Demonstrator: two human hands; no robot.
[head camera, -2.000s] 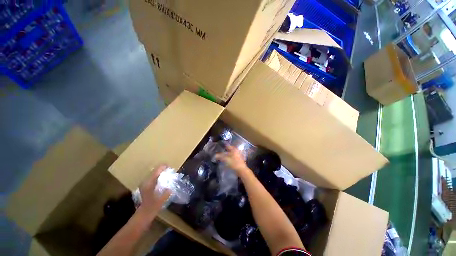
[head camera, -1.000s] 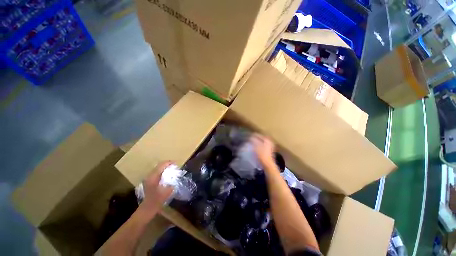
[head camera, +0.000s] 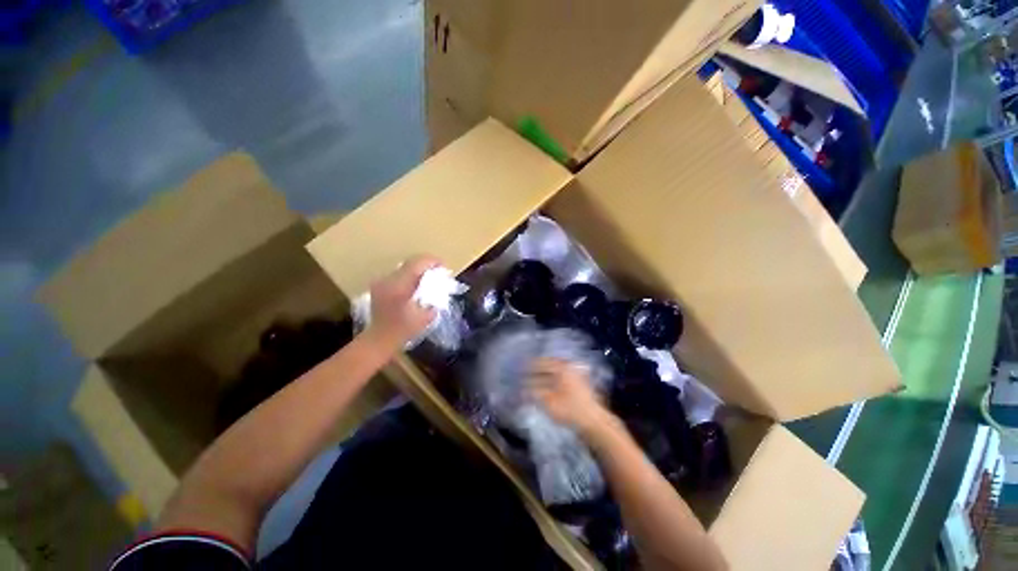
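Note:
My left hand (head camera: 400, 303) is closed on bunched clear plastic bags (head camera: 442, 292) at the near left edge of the supply carton (head camera: 714, 257). My right hand (head camera: 562, 390) is inside the carton, blurred, holding a clear plastic bag (head camera: 569, 452) that spreads around it. Whether a part is inside that bag cannot be told. Glossy black plastic housings (head camera: 654, 323) lie around it in the carton, several of them bare. A whitish liner (head camera: 547, 243) shows at the carton's far corner and right side.
The open receiving carton (head camera: 167, 240) stands at left with dark parts inside. A tall carton (head camera: 502, 67) stands beyond the supply carton. Blue crates (head camera: 848, 45) with parts are at upper right. Another carton (head camera: 947, 210) sits on the green-topped bench (head camera: 932, 335).
The view has shifted, so the cartons sit further right and higher. My right hand has moved nearer to me with the plastic bag. Bare black parts show where it was. My left hand still holds its bags.

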